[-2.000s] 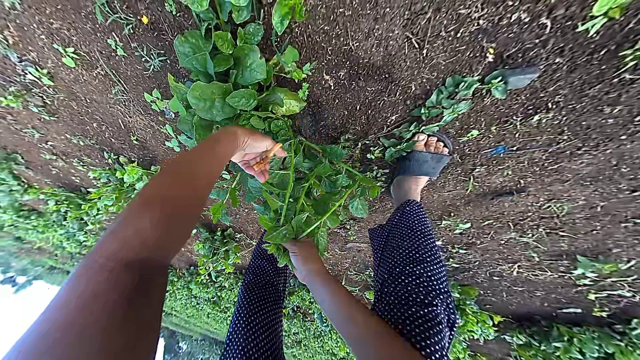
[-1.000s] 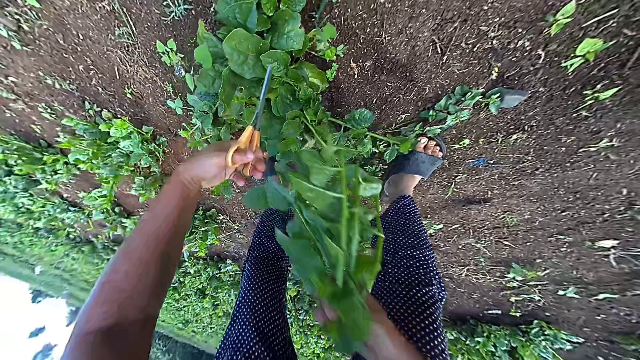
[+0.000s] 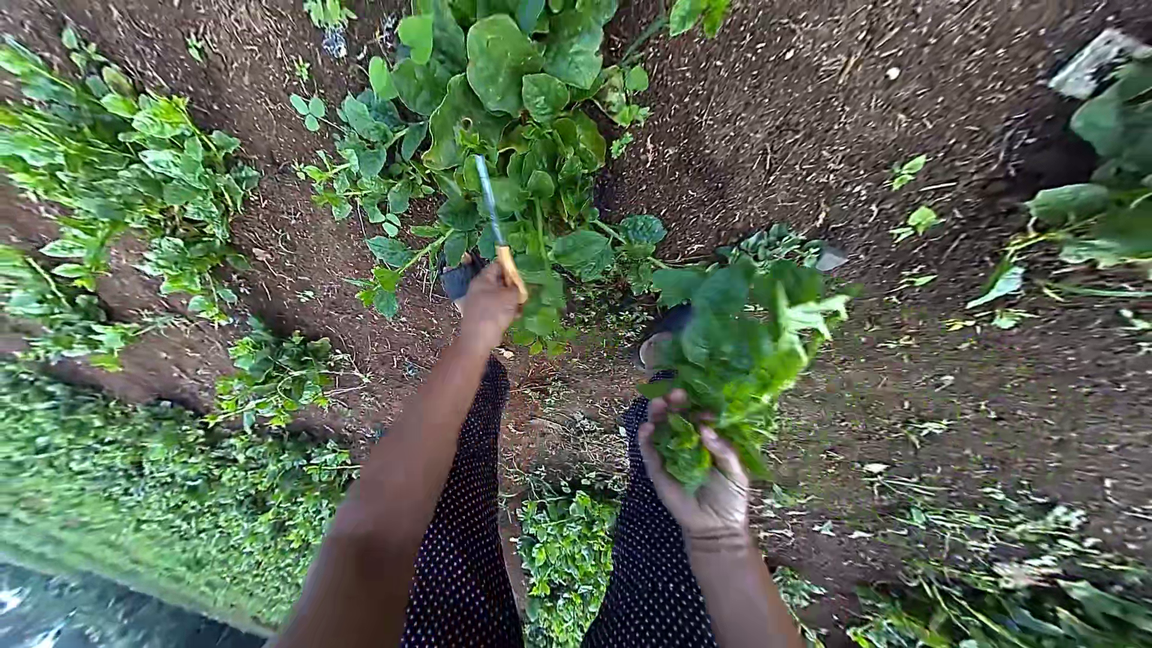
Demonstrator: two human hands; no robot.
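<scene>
My left hand (image 3: 490, 301) is shut on the orange handles of a pair of scissors (image 3: 489, 202), whose blades point up over a low leafy green plant (image 3: 540, 99). The blades look closed together. My right hand (image 3: 702, 486) lies palm up at the right, its fingers curled around the lower end of a bunch of cut leafy stems (image 3: 742, 360). The bunch is partly blurred and hides part of my foot. The leafy plant stands in the soil just beyond my feet, its stems spreading toward both sides.
Cut greens lie on the soil beyond the bunch (image 3: 778, 243). More leafy greens (image 3: 1102, 198) are at the right edge, beside a pale block (image 3: 1093, 65). Plant rows (image 3: 126, 171) grow at the left. Leafy debris (image 3: 999, 576) covers ground at the lower right.
My right hand has moved right with the bunch, away from between my legs. The scissors, upright in my left hand a second ago, now reach over the plant. The view has shifted.
</scene>
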